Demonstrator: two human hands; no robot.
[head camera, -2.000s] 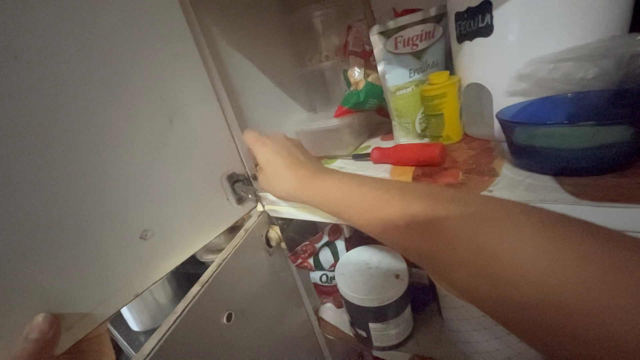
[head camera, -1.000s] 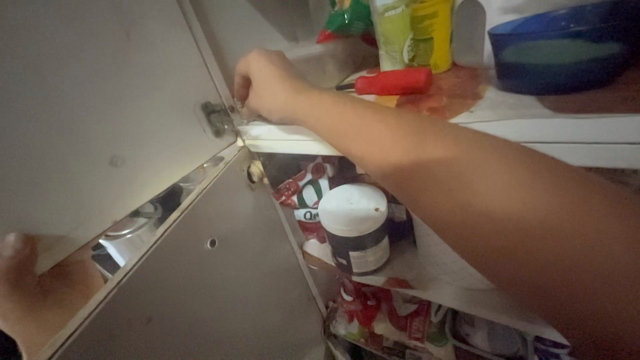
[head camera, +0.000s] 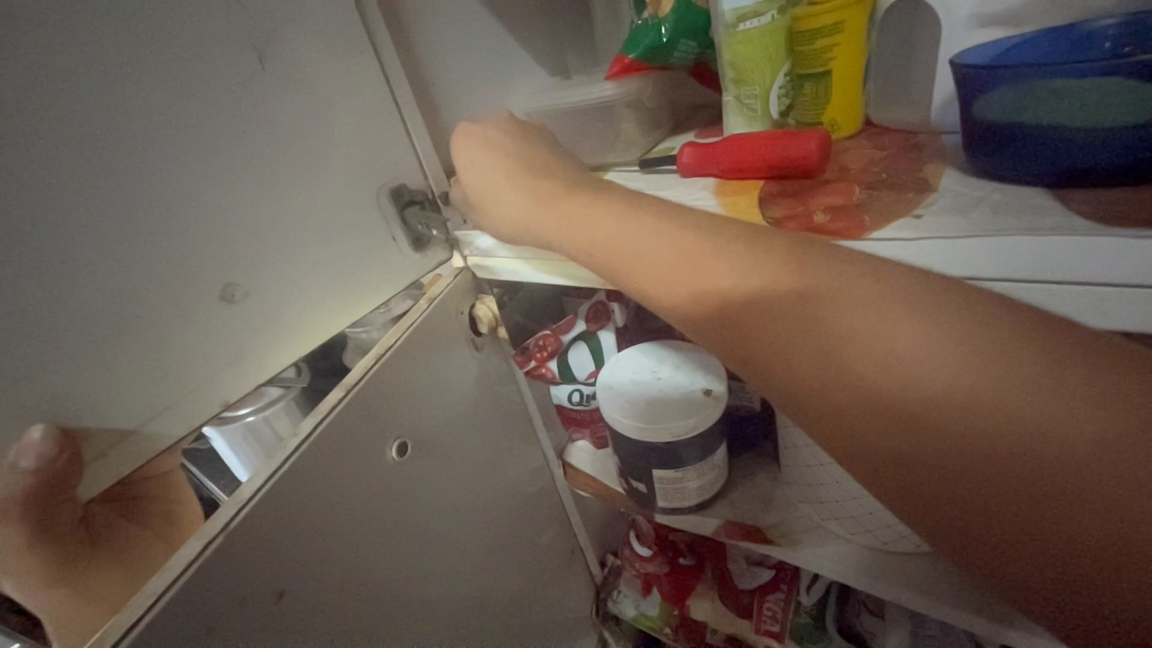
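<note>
At the lower left, my left hand (head camera: 99, 522) grips the bottom edge of the upper cabinet door (head camera: 198, 198), thumb on its face. My right hand (head camera: 513, 180) is curled at the cabinet's side panel, just right of the metal hinge (head camera: 418, 218) on that door. Its fingertips are hidden, so what they hold or touch there cannot be made out. A screwdriver with a red handle (head camera: 754, 154) lies on the upper shelf, right of my right hand, its shaft pointing toward the wrist. Below, the lower cabinet door (head camera: 360, 468) stands open, with a round hole in it.
On the upper shelf are a clear plastic container (head camera: 598, 112), a green pouch (head camera: 754, 72), a yellow bottle (head camera: 830, 67) and a blue glass bowl (head camera: 1053, 108). A white-lidded tub (head camera: 664, 423) stands below, above several packets (head camera: 711, 585). A metal pot (head camera: 261, 423) shows behind the doors.
The view has tilted down. More of my left hand shows at the upper door's bottom edge than two seconds ago. My right hand remains beside the hinge, and the screwdriver still lies on the shelf.
</note>
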